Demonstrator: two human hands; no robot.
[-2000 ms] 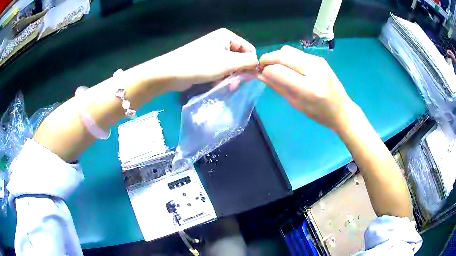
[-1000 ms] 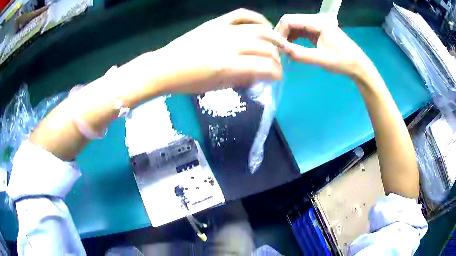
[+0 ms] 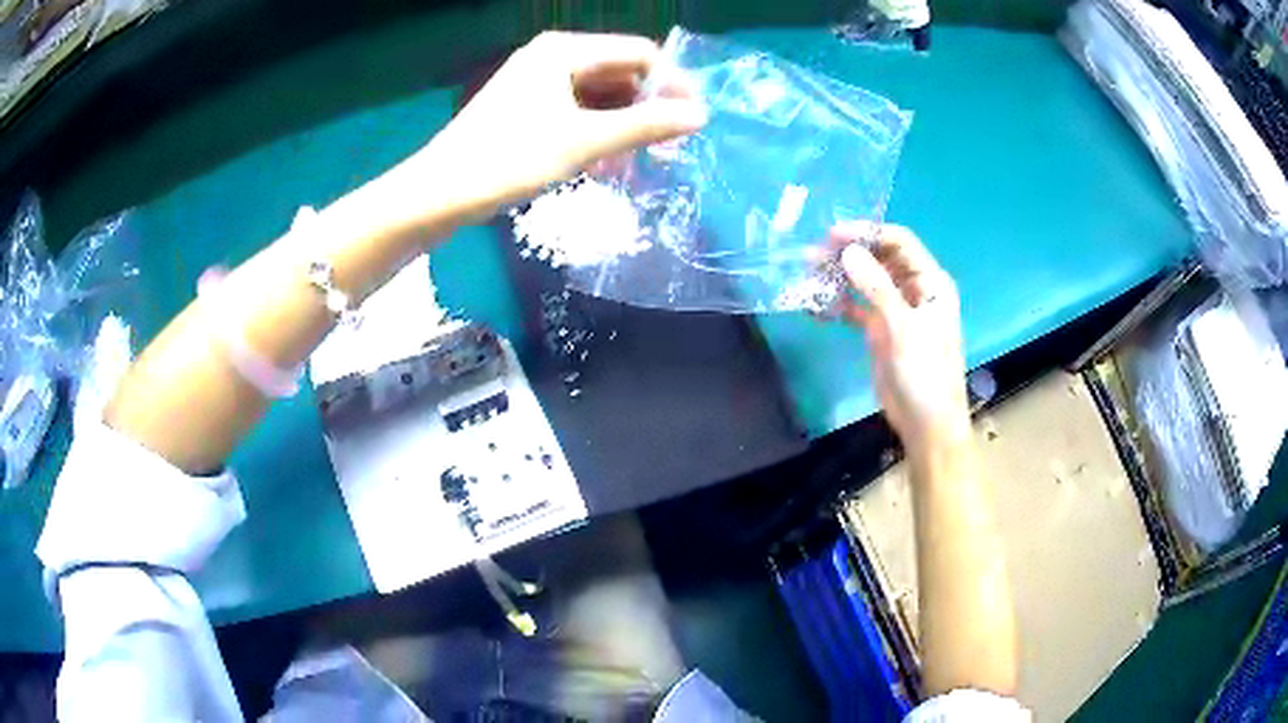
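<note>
A clear plastic bag (image 3: pixel 791 156) is spread between my two hands above the black mat. My left hand (image 3: pixel 586 113) grips its upper left edge. My right hand (image 3: pixel 897 304) pinches its lower right corner, where a few small light specks show. A pile of small white parts (image 3: pixel 576 223) lies on the black mat (image 3: pixel 692 410), with finer grey parts (image 3: pixel 569 339) nearer me. The flat assembly fixture (image 3: pixel 445 452) sits left of the mat, its clamp handle (image 3: pixel 509 600) over the table edge. White rods (image 3: pixel 382 325) lie above it, partly behind my left wrist.
Crinkled clear bags (image 3: pixel 50 318) lie at the far left. A bagged stack (image 3: pixel 1187 141) lies at the far right. A cardboard box (image 3: pixel 1052 523) and a blue crate (image 3: pixel 841 622) stand at lower right, below the green bench (image 3: pixel 1045 212).
The bag was hanging full of white parts, then narrow and folded; now it is stretched flat. My right hand has moved down to its lower corner. The white pile is now on the mat.
</note>
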